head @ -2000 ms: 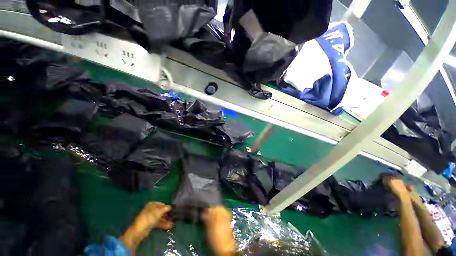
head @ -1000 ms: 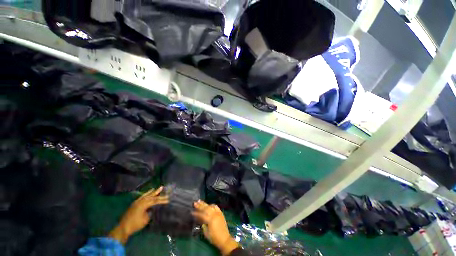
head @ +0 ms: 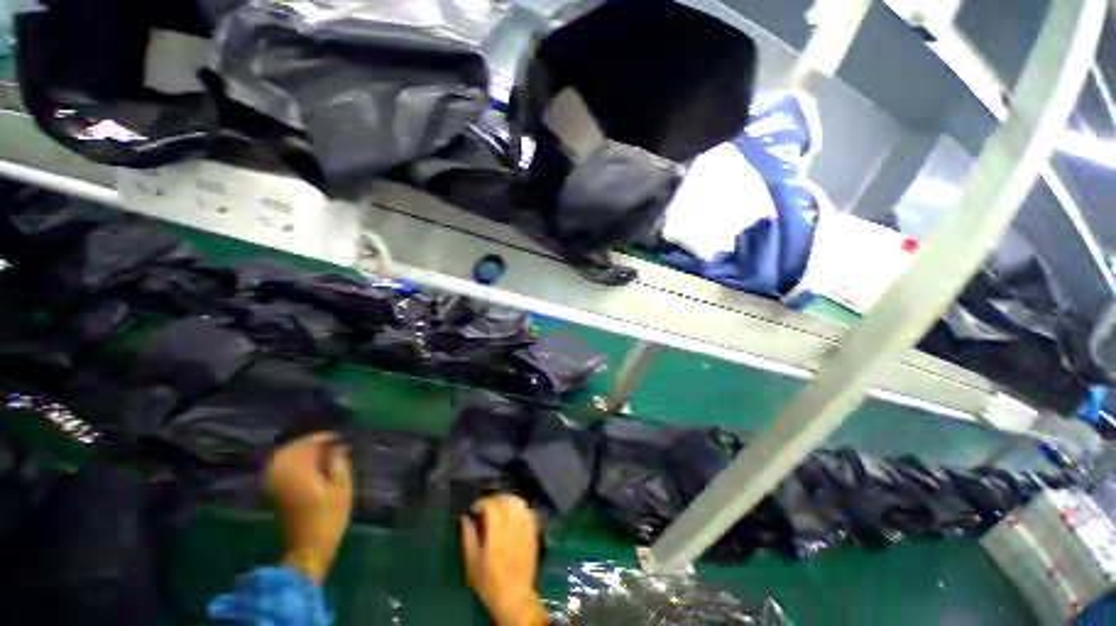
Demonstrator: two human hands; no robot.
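Note:
Small black packets (head: 490,446) lie in a long row on the green bench surface (head: 404,587). My left hand (head: 308,495), with a blue sleeve, is at the left end of a flat dark packet (head: 389,471), fingertips at the edge of the neighbouring packets (head: 245,422). My right hand (head: 502,550) rests over the lower edge of a packet just right of it, fingers bent. Its fingertips are blurred against the black, and I cannot tell whether either hand grips a packet.
A raised shelf (head: 734,320) bears large black bags (head: 355,86), a power strip (head: 233,208) and a blue-and-white cloth (head: 783,220). A pale upright (head: 857,349) slants across the view. Clear film (head: 649,599) lies at the bottom; white cartons (head: 1052,550) stand at right.
My hands have moved from the flat packet to its left end and to the packet at its right. The packet lies between its neighbours. The other person's arms have left view.

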